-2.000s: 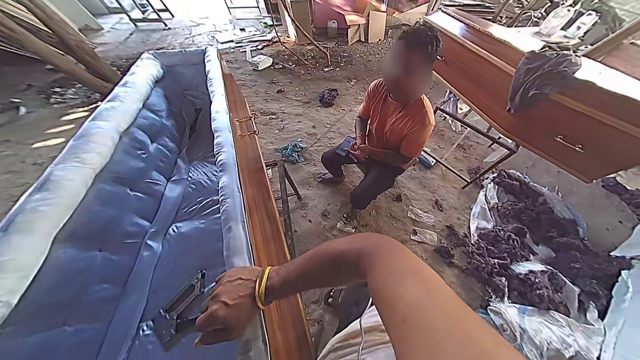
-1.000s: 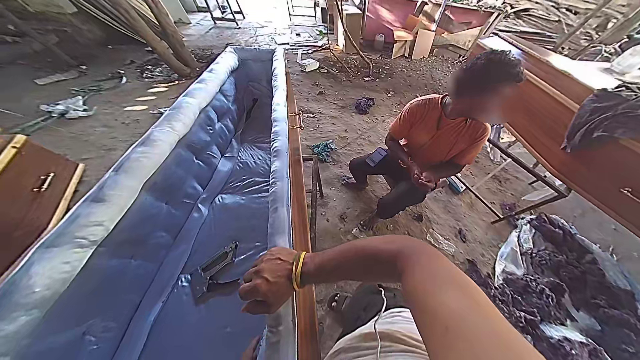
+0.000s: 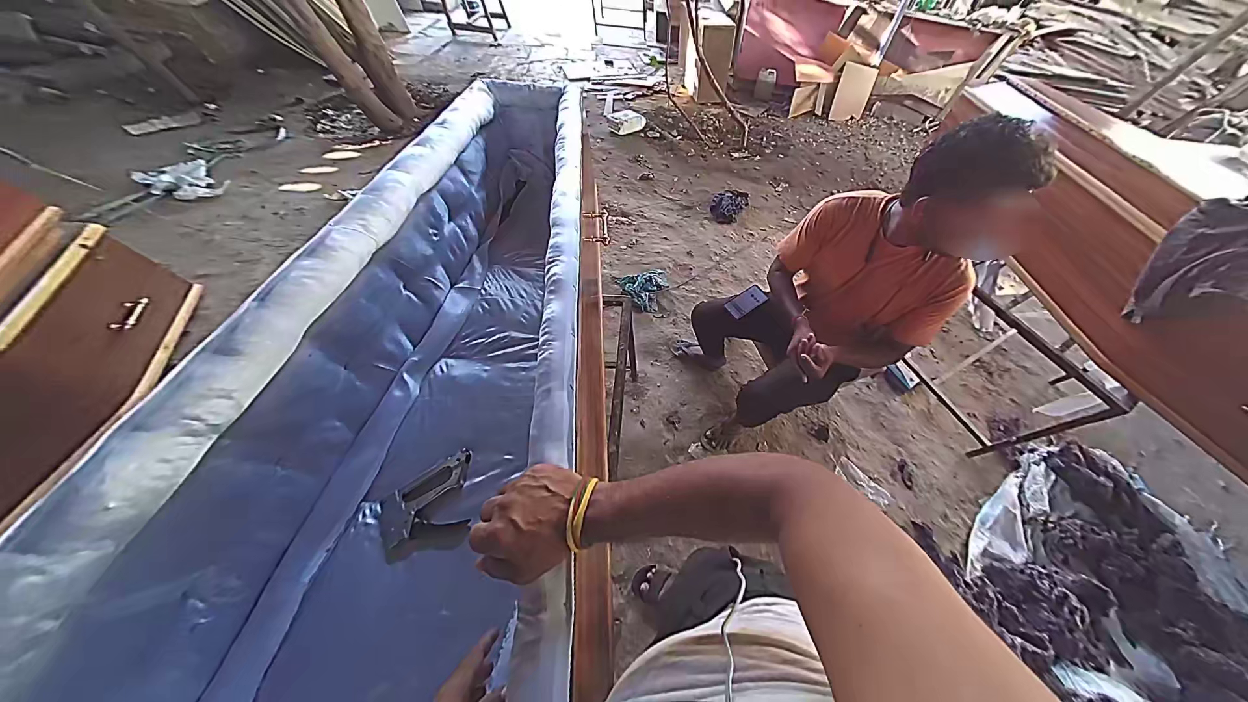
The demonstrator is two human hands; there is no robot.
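A long wooden coffin [image 3: 593,390] has a quilted blue satin lining [image 3: 468,390] and a pale padded rim [image 3: 554,390]. My right hand [image 3: 526,522], with yellow bands at the wrist, is at the near part of the right rim, fingers curled downward; whether they pinch the fabric is unclear. Just left of it, a metal staple gun [image 3: 424,497] lies on the blue lining. Low in the view, my left hand [image 3: 473,673] shows only in part, inside the coffin beside the loose-looking edge of the lining; its grip is hidden.
A person in an orange shirt [image 3: 877,268] crouches right of the coffin, hands together, a phone on one thigh. Another coffin [image 3: 1170,322] rests on a metal stand [image 3: 1033,390]. Dark fibre stuffing [image 3: 1072,575] lies lower right; brown wooden panels [image 3: 97,312] are at left.
My right hand was at the staple gun's handle two seconds ago and is now beside it, at the rim. My left hand has come into view. The view has swung left.
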